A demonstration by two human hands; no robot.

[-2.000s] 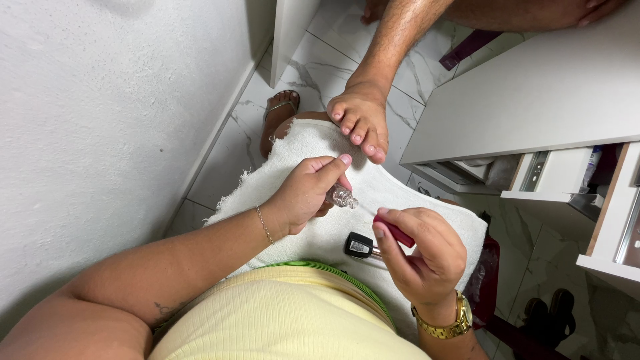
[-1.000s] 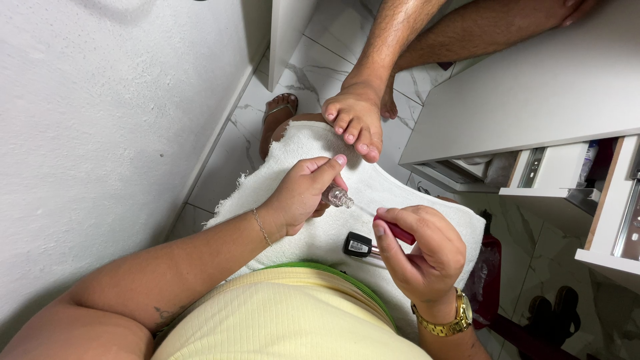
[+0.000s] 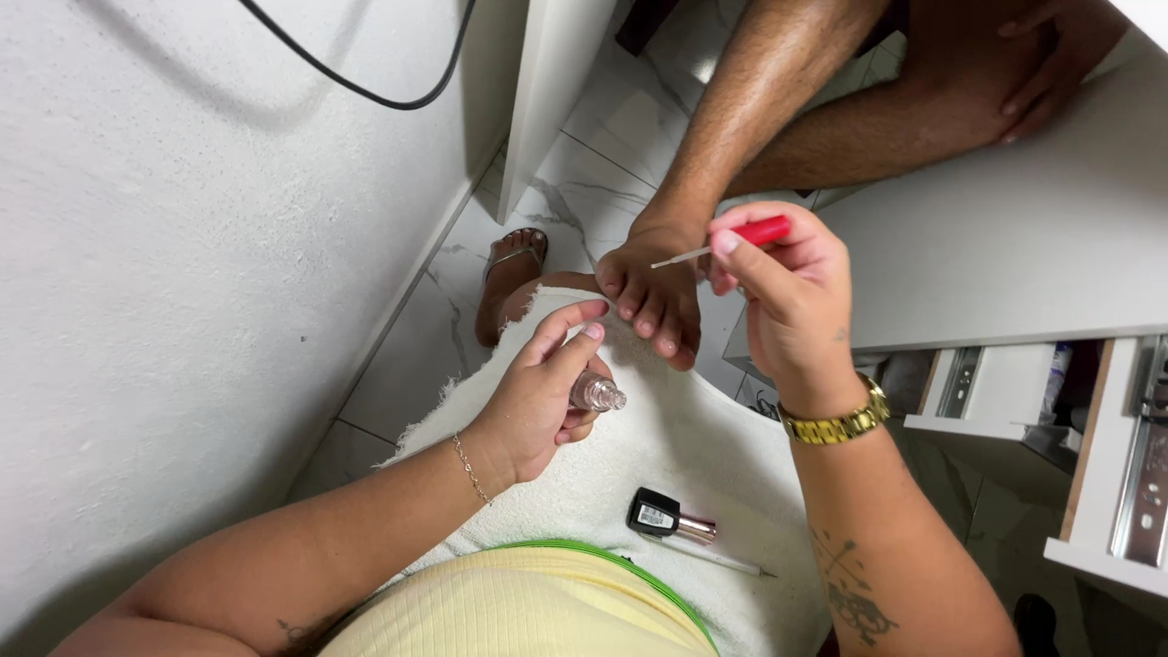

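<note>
My left hand [image 3: 547,392] holds a small clear glass nail polish bottle [image 3: 598,392], its uncapped neck pointing right. Between the fingers of my right hand [image 3: 785,283] is a red cap [image 3: 762,230] with a thin brush [image 3: 680,258], whose tip is over another person's bare foot [image 3: 659,292]. That foot rests at the far edge of a white towel [image 3: 566,497] across my lap. On the towel lie a black and metallic pink bottle [image 3: 654,513] bearing writing and, beside it, a thin white tool with a pointed metal tip [image 3: 730,559].
A white wall [image 3: 228,255] rises on the left, with a black cable [image 3: 365,91] at its top. At the right stands a white cabinet [image 3: 985,219] with open drawers [image 3: 1086,474]. A sandalled foot [image 3: 516,274] is on the marble-patterned tile floor.
My right hand has lifted the brush away from the bottle's neck and moved it up, over the foot. The black bottle and thin tool now show more fully. The view has shifted somewhat.
</note>
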